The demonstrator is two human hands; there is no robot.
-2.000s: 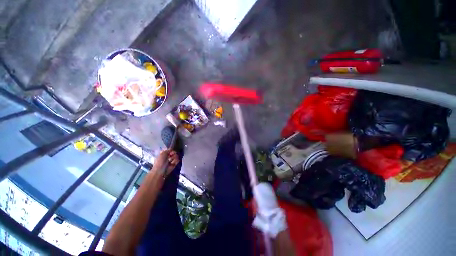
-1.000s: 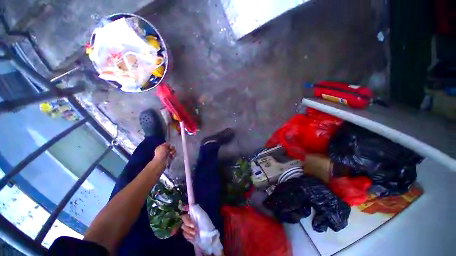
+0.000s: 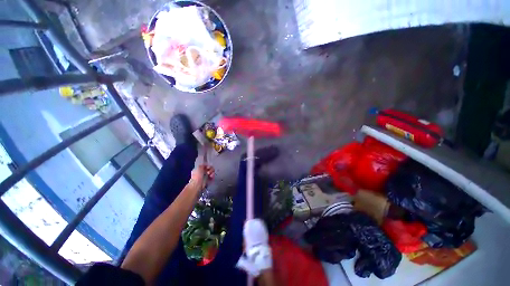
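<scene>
My bare left hand point(image 3: 203, 174) grips the thin handle of the dustpan point(image 3: 201, 137), low near my left shoe. The pan holds or borders a small heap of litter point(image 3: 225, 140) with yellow scraps; its far edge is hard to make out. My right hand point(image 3: 256, 248), in a white glove, grips the pale pink broom handle. The red broom head point(image 3: 250, 127) is slightly blurred and lies just right of the litter, over the concrete. The round waste bucket point(image 3: 230, 50) stands beyond, heaped with crumpled white plastic and yellow scraps.
Metal railing bars point(image 3: 84, 215) run along the left. A red cylinder point(image 3: 410, 128), red bags point(image 3: 363, 162), black bags point(image 3: 433, 204) and a cardboard piece point(image 3: 371, 205) lie at the right. Potted plants point(image 3: 204, 232) are by my legs. A white low wall point(image 3: 386, 19) is at the top.
The broom head has moved off the pan to the right and turned crosswise, uncovering the litter. My view has shifted, so the bucket now appears further right and higher.
</scene>
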